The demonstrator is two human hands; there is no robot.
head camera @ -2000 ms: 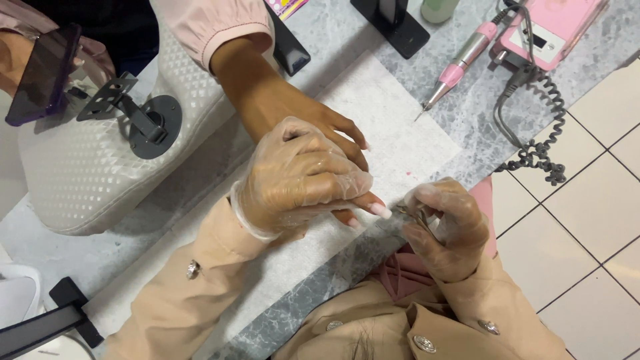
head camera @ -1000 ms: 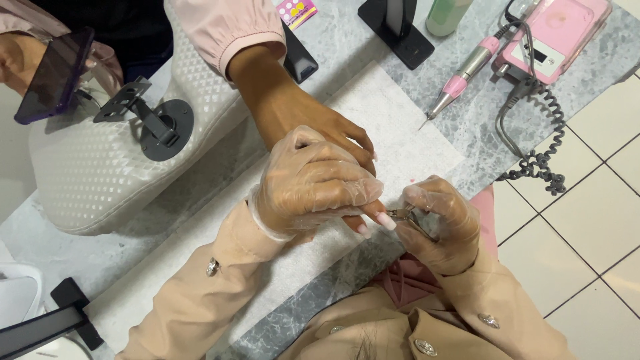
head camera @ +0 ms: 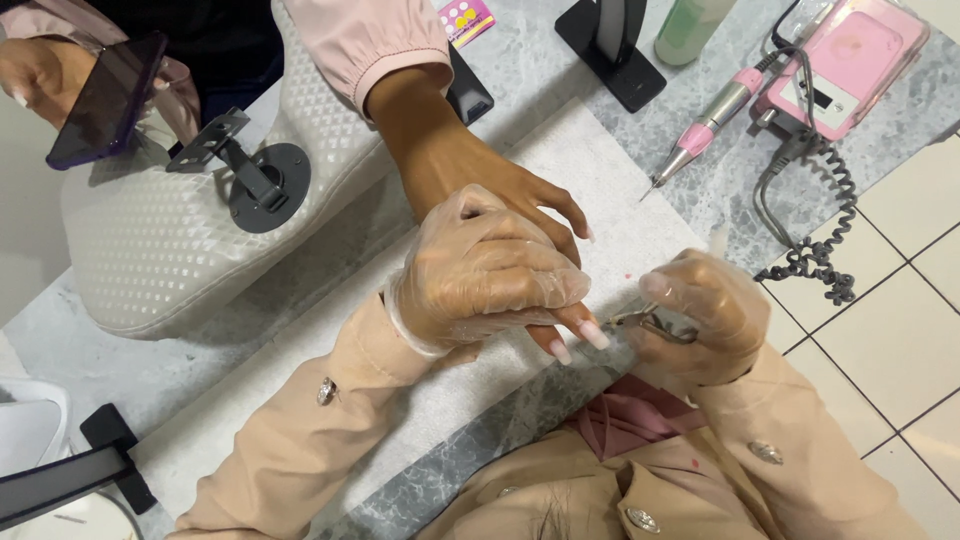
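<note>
My left hand (head camera: 487, 277), in a clear plastic glove, is closed around a finger of another person's hand (head camera: 457, 165), which lies palm down over the white paper towel (head camera: 600, 165). Two of that person's fingers, with long pale nails (head camera: 592, 334), stick out beneath my grip. In my gloved right hand (head camera: 697, 315) is a small metal nipper (head camera: 660, 326), its tip close beside the nearer nail; whether it touches cannot be told.
A pink nail drill (head camera: 712, 120) and its pink control box (head camera: 847, 67) lie at the upper right, with a coiled cord. Near them stand a green bottle (head camera: 690, 30) and a black stand base (head camera: 615, 67). A padded armrest (head camera: 187, 247) carries a phone mount (head camera: 262, 187); the other person holds a phone (head camera: 109, 101).
My left hand keeps hold of the other person's finger, and my right hand stays near the nails with the nipper. No other plain change shows.
</note>
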